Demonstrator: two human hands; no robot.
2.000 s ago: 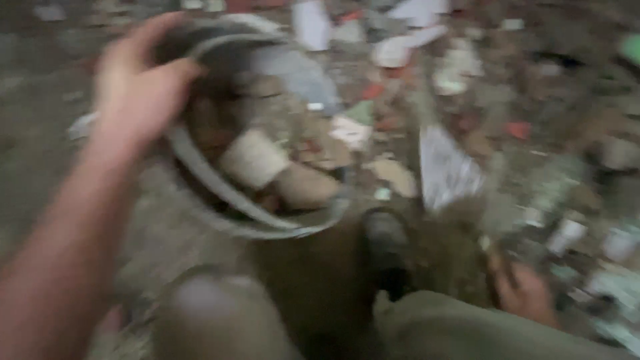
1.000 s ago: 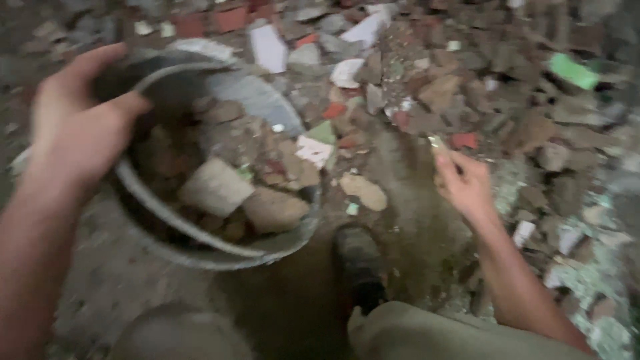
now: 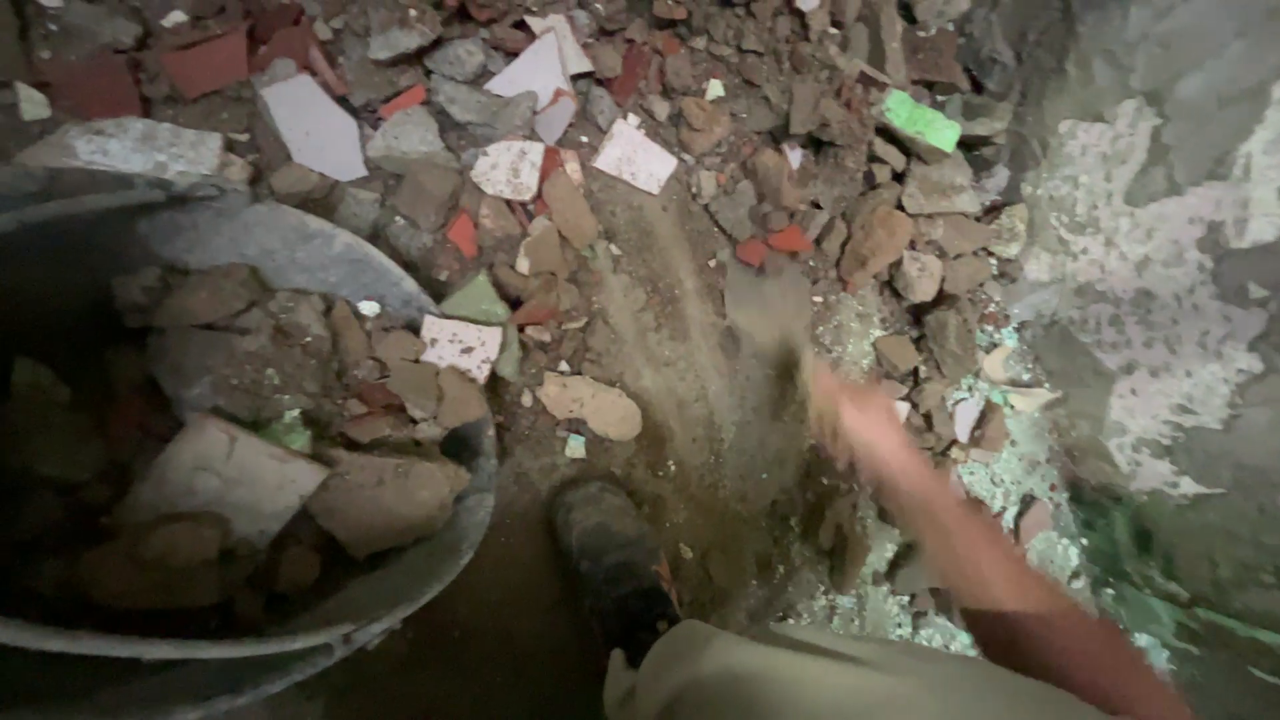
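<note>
My right hand (image 3: 850, 405) is closed around the handle of a trowel-like tool. Its blurred flat blade (image 3: 768, 300) meets the rubble just below two small red shards (image 3: 772, 243). A large dark bucket (image 3: 478, 520), filled with broken stone and tile pieces, stands at the left. Inside it lie a pale flat chunk (image 3: 225, 480) and a brown stone (image 3: 385, 495). A speckled white tile piece (image 3: 461, 347) rests at the bucket's right rim. My left hand is out of view.
Rubble of stones, red shards and white tile fragments (image 3: 315, 125) spreads across the top. A green block (image 3: 921, 120) lies at upper right, beside a wall with peeling paint (image 3: 1130, 300). My boot (image 3: 612, 550) stands between bucket and rubble; a tan stone (image 3: 590, 405) lies ahead of it.
My left hand, on the bucket's rim in both earlier frames, has left the view. My right hand has reached forward with the tool over the debris. The view has shifted to the right.
</note>
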